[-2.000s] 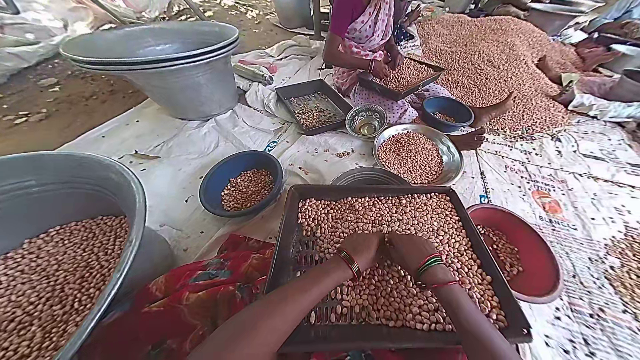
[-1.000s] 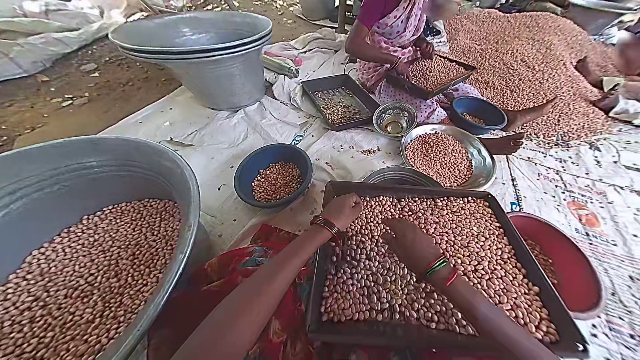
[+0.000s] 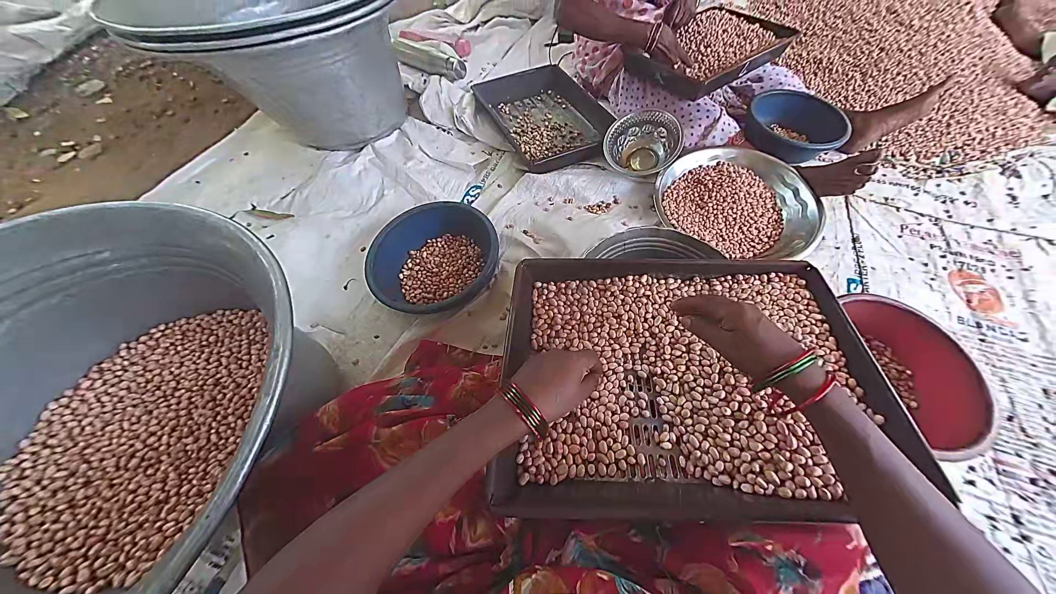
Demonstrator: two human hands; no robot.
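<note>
A dark slotted tray [image 3: 676,500] lies across my lap, spread with pinkish-brown nuts or seeds [image 3: 742,445]. My left hand [image 3: 561,381] rests on the layer at the tray's left side, its fingers curled inward; whether anything is inside them is hidden. Over the upper right part of the layer, my right hand [image 3: 734,330] is held with its fingers extended and nothing visible in it. Between the hands a strip of the slotted bottom shows. Bangles circle both wrists.
A large metal tub [image 3: 280,330] of the same seeds stands at left. Beyond the tray are a blue bowl [image 3: 375,256], a steel bowl [image 3: 813,223] and a smaller tray [image 3: 487,95]; a red bowl [image 3: 957,388] is at right. Another person's hand [image 3: 672,45] works at a tray near a large heap [image 3: 907,58].
My hands, together near the tray's middle two seconds ago, are now apart. The left has moved down from the tray's upper left edge since one second ago. A slotted strip now shows between them.
</note>
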